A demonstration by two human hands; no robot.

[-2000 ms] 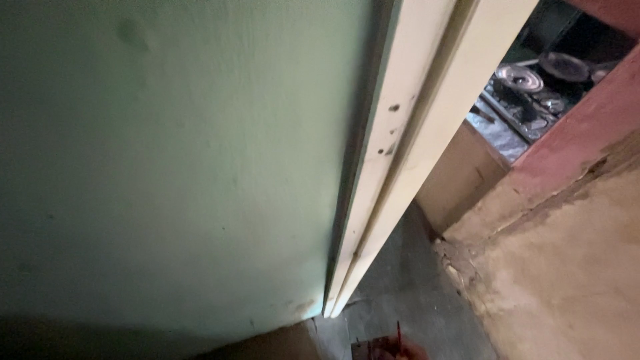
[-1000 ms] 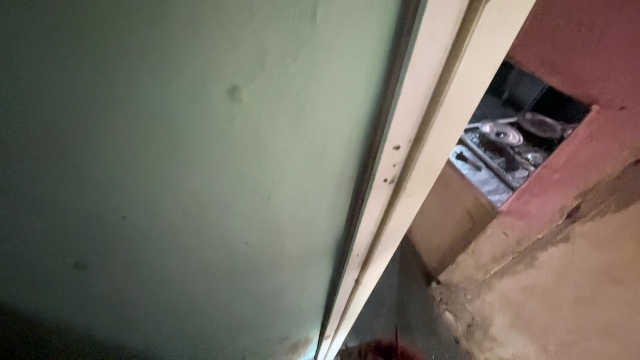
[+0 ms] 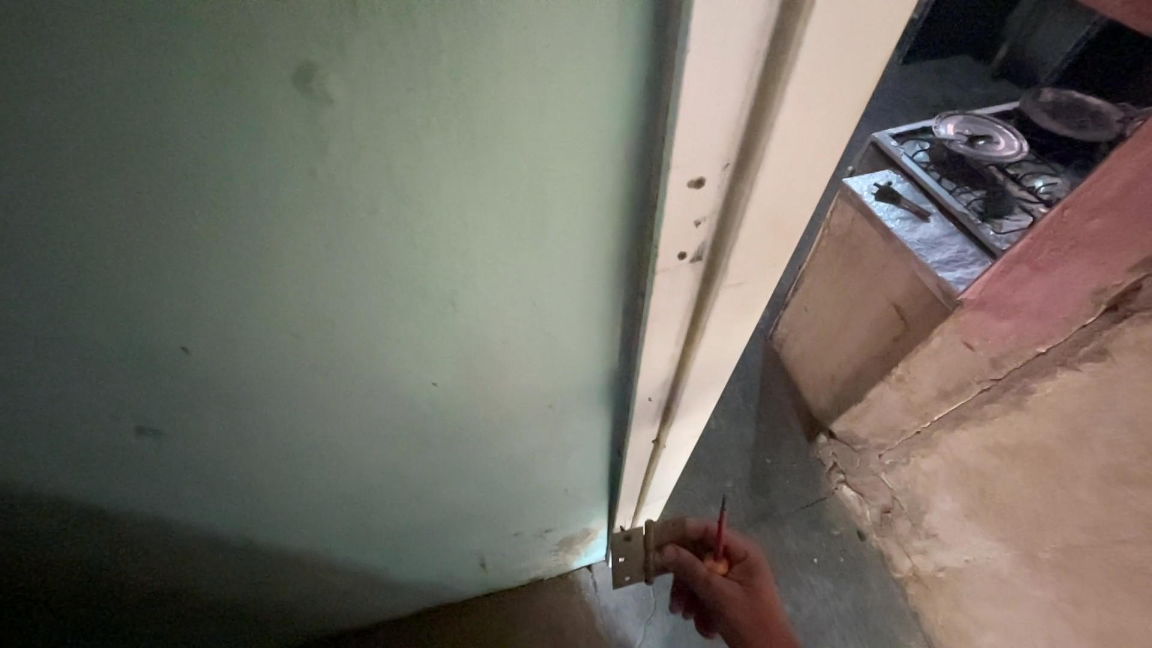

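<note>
At the bottom of the head view, my right hand (image 3: 720, 580) pinches a metal door hinge (image 3: 629, 558) between thumb and fingers, its flat leaf with screw holes facing left. The same hand holds a screwdriver (image 3: 721, 533), whose red shaft points up with a dark tip. The hinge is by the foot of a cream door frame (image 3: 720, 297); whether they touch I cannot tell. Higher on the frame are several small holes (image 3: 696, 184). My left hand is out of view.
A green wall (image 3: 360, 270) fills the left side. At right a pink and tan cracked wall (image 3: 1017, 432) borders the grey floor (image 3: 765, 486). Beyond stands a gas stove (image 3: 990, 171) with a round metal lid (image 3: 979, 136), beside a low counter (image 3: 864, 279).
My right hand, with the hinge and screwdriver, now shows clearly at the foot of the frame; earlier only a reddish part showed at the bottom edge.
</note>
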